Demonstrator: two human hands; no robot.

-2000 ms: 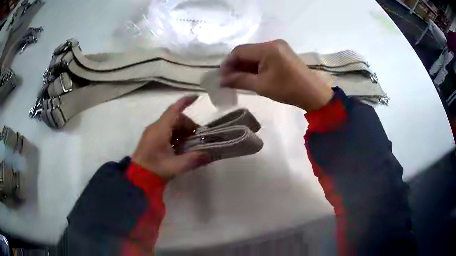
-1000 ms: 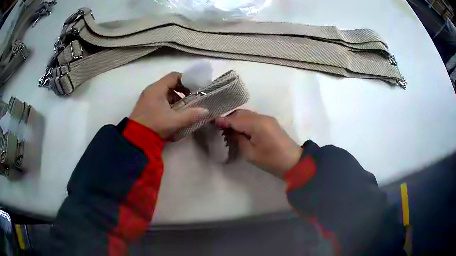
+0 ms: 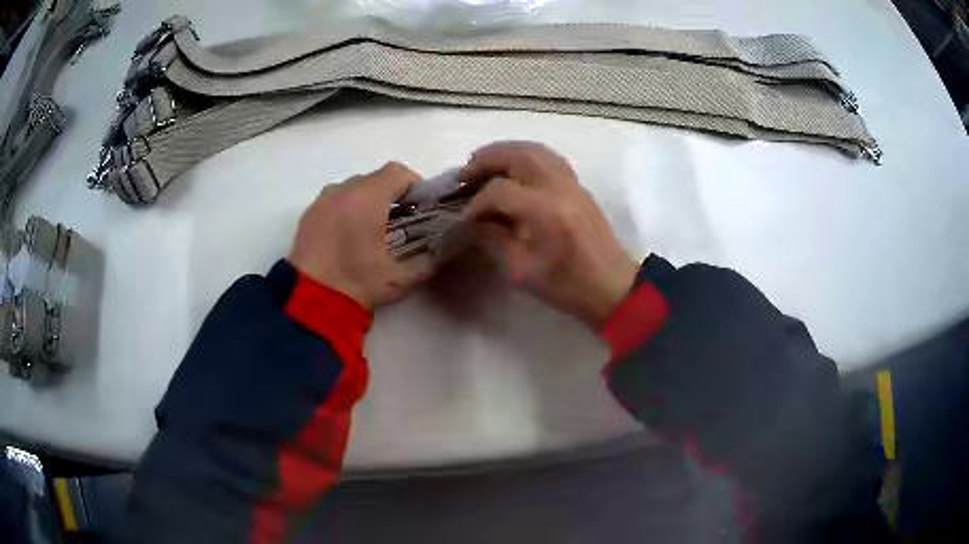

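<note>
A folded bundle [image 3: 417, 232] of beige-grey webbing is held between both hands above the table, its layered edges facing me. My left hand [image 3: 356, 234] grips its left side. My right hand [image 3: 553, 228] is at its right side, fingers bent over it and slightly blurred. A white band [image 3: 436, 189] shows along the bundle's far side, between the hands. The bundle's right end and the rest of the band are hidden by my right fingers.
Long loose straps [image 3: 553, 80] lie across the white table [image 3: 213, 393] beyond my hands, buckles at the left, hooks at the right. Banded finished bundles [image 3: 40, 298] stand at the left. More straps [image 3: 43, 117] lie far left. A clear plastic bag [image 3: 457, 9] is at the far edge.
The white band was first in my right hand, then around the bundle's side with a loose end below. Now my right hand has moved up onto the bundle, which has turned its edges toward me.
</note>
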